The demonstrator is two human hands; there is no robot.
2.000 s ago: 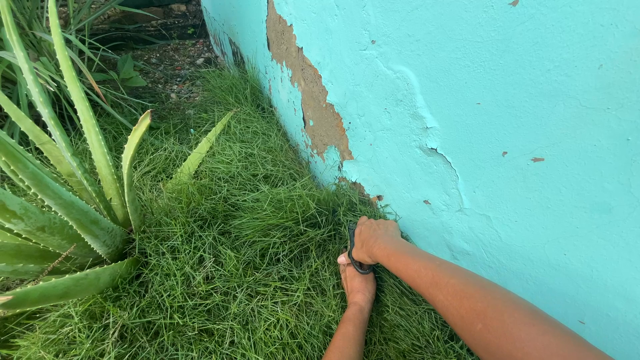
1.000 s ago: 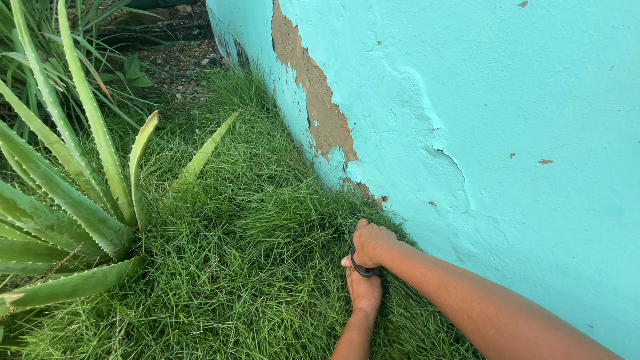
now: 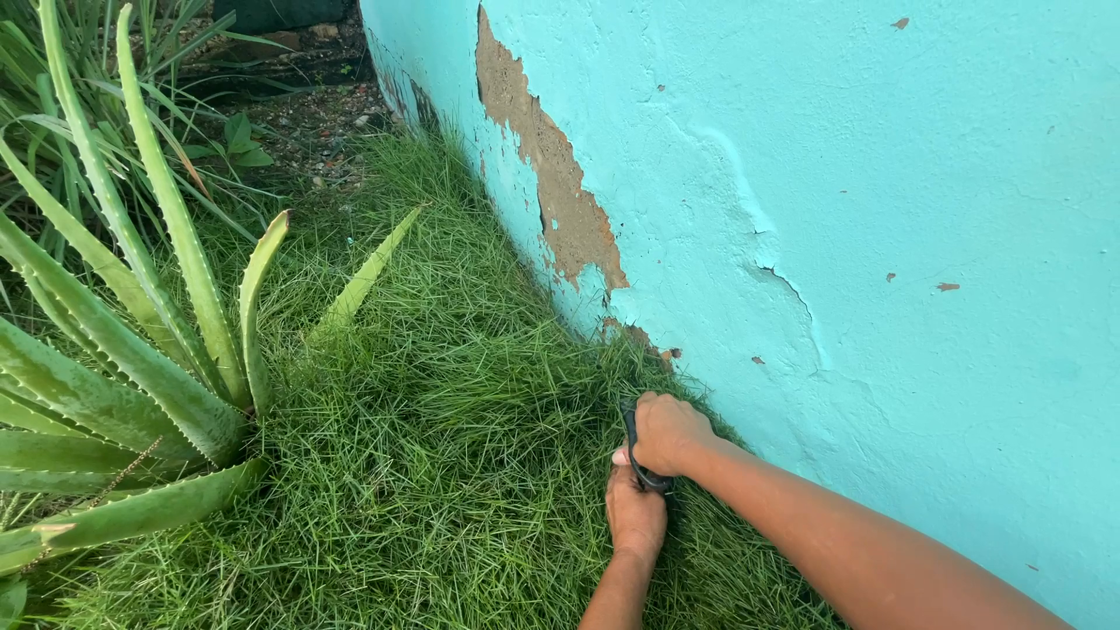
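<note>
My right hand (image 3: 674,430) is closed round the black handle (image 3: 637,446) of a tool, beside the foot of the painted wall. The tool's working end is hidden by my hands and the grass, so its kind cannot be told for certain. Just below it, my left hand (image 3: 634,516) is down in the long green grass (image 3: 490,455), its thumb close to the black handle. Whether its fingers hold grass or part of the tool is hidden.
A turquoise wall (image 3: 919,219) with peeling paint and a bare patch (image 3: 560,184) rises on the right. A spiny aloe plant (image 3: 131,385) spreads at the left. Gravelly soil (image 3: 315,131) and strappy leaves lie farther back.
</note>
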